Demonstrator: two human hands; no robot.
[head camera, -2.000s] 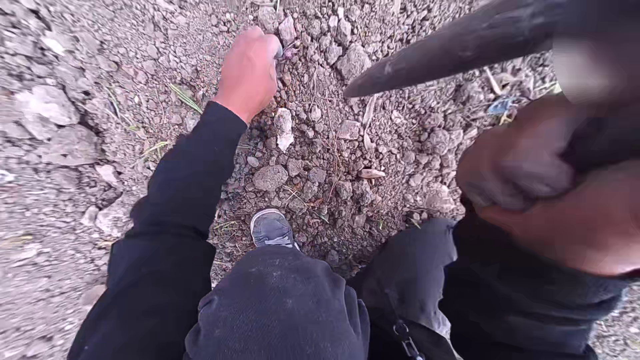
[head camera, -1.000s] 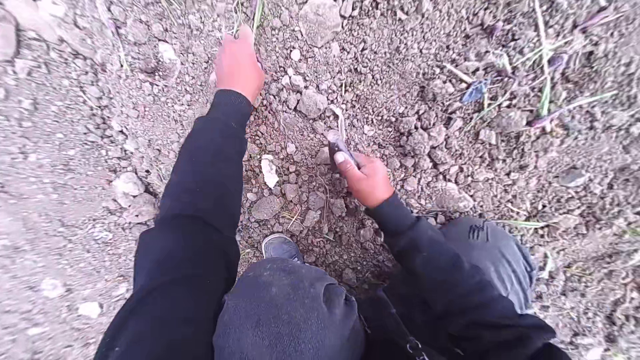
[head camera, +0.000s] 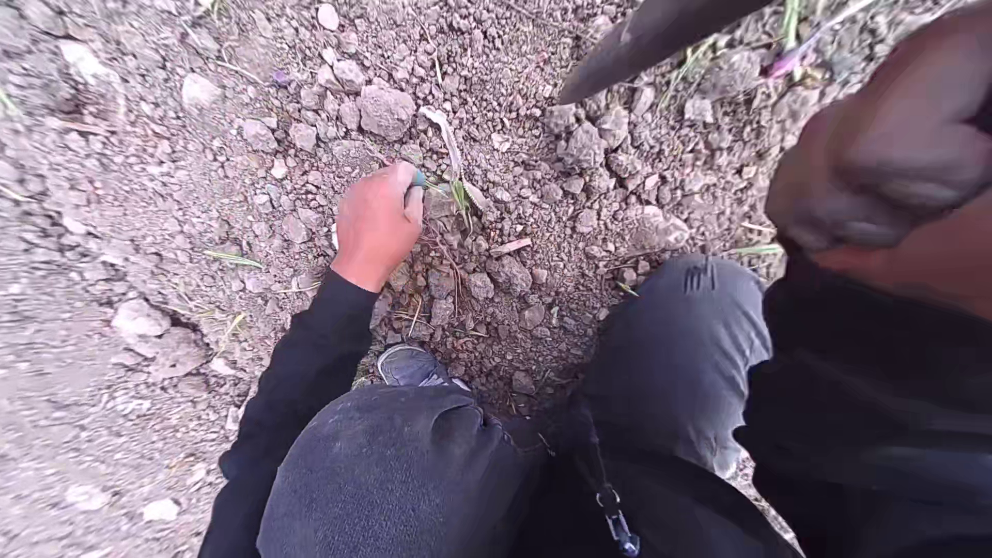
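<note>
Low over the soil, my left hand (head camera: 380, 221) pinches a small blue-green thing (head camera: 419, 178) between thumb and finger. Thin green blades (head camera: 462, 198) lie just right of it, beside a pale dry leaf (head camera: 444, 136); whether they join the pinched thing is unclear. My right hand (head camera: 876, 163) is raised close to the camera at the right, blurred, with its fingers closed. A dark tapered tool (head camera: 659, 46) slants from the top edge, its blunt point over the soil; the hold on it is largely out of frame.
Dry, cloddy soil (head camera: 294, 186) surrounds my shoe (head camera: 411, 366). A large clod (head camera: 386, 111) lies above my left hand, and another (head camera: 585, 146) below the tool's tip. My bent knees (head camera: 682, 333) frame the lower part. A purple-and-green stem (head camera: 790, 62) lies at the upper right.
My right hand has risen from near the soil toward the camera with the dark tool. My left hand has come nearer my shoe from farther out, where it was beside a green blade.
</note>
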